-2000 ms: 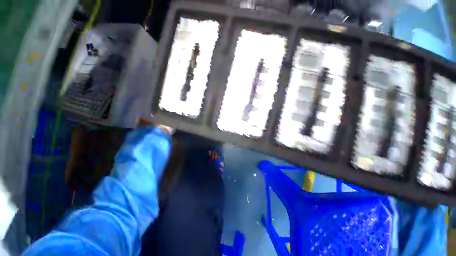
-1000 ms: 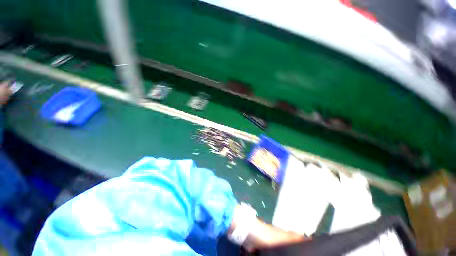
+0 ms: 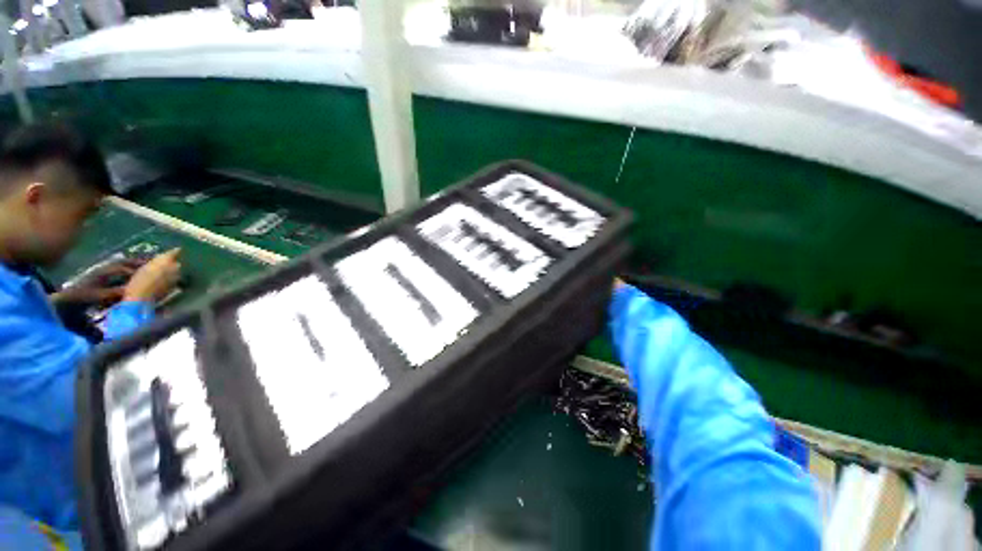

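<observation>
A black compartment tray point(image 3: 355, 452), thick like a stack, is raised and tilted above the bench across the middle. Its pockets hold several silver-white units point(image 3: 404, 296), each with dark markings or a dark slot. My right sleeve comes up from the lower right to the tray's far right end. Only a sliver of my right hand point(image 3: 618, 285) shows there, against the tray's end. The fingers are hidden behind the tray. My left hand is not in view.
A person in blue works at the left. A loose strip pile point(image 3: 603, 414) lies on the green bench point(image 3: 528, 484) beyond the tray. A blue bin point(image 3: 794, 447) and white and tan sheets point(image 3: 867, 506) are at lower right. A pale post point(image 3: 390, 118) stands behind.
The view has swung from the floor and chair to the bench. The tray, at the lower right edge one second ago, now fills the middle. The left sleeve seen two seconds ago is gone.
</observation>
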